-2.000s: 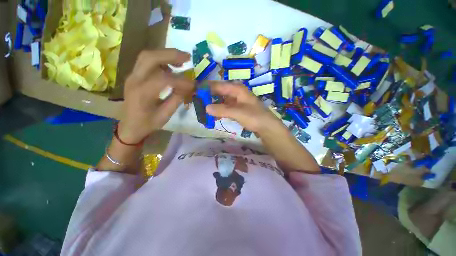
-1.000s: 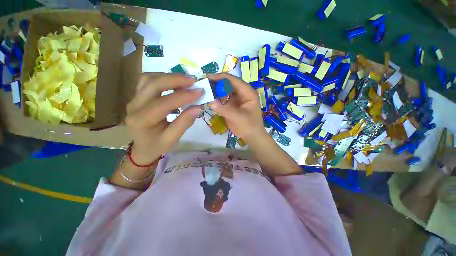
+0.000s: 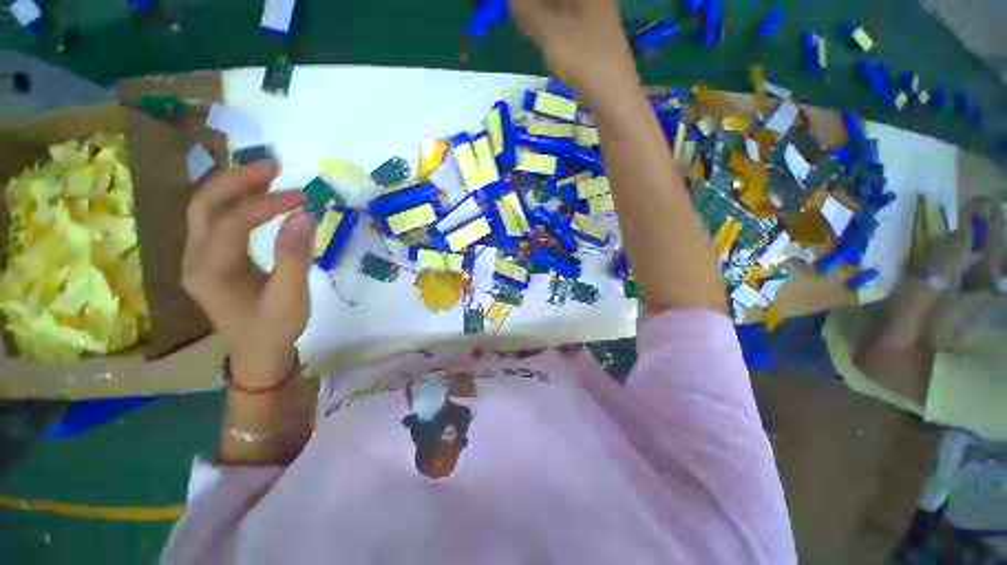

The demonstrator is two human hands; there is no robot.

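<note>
My left hand (image 3: 248, 254) is over the left part of the white work sheet (image 3: 331, 99), fingers apart and nothing seen in it. Its fingertips are beside a green circuit board (image 3: 320, 196) and a blue cell with a pale yellow pad (image 3: 335, 236). My right hand (image 3: 569, 28) is stretched far forward over the green surface and cut off by the top edge, so its fingertips and anything in them are hidden. A blue cell (image 3: 486, 17) shows just left of it. Many blue cells with yellow pads (image 3: 478, 161) lie heaped mid-sheet.
A cardboard box at left holds yellow curled pieces (image 3: 77, 254). Boards, amber tape and white pieces (image 3: 762, 188) are heaped at right. More blue cells (image 3: 815, 51) lie on the green surface beyond. Another person's hand (image 3: 961, 248) is at the right, holding something blue.
My hands have moved apart. My right hand has reached forward to the top edge; the blue cell and white piece no longer show between them. The view has shifted right.
</note>
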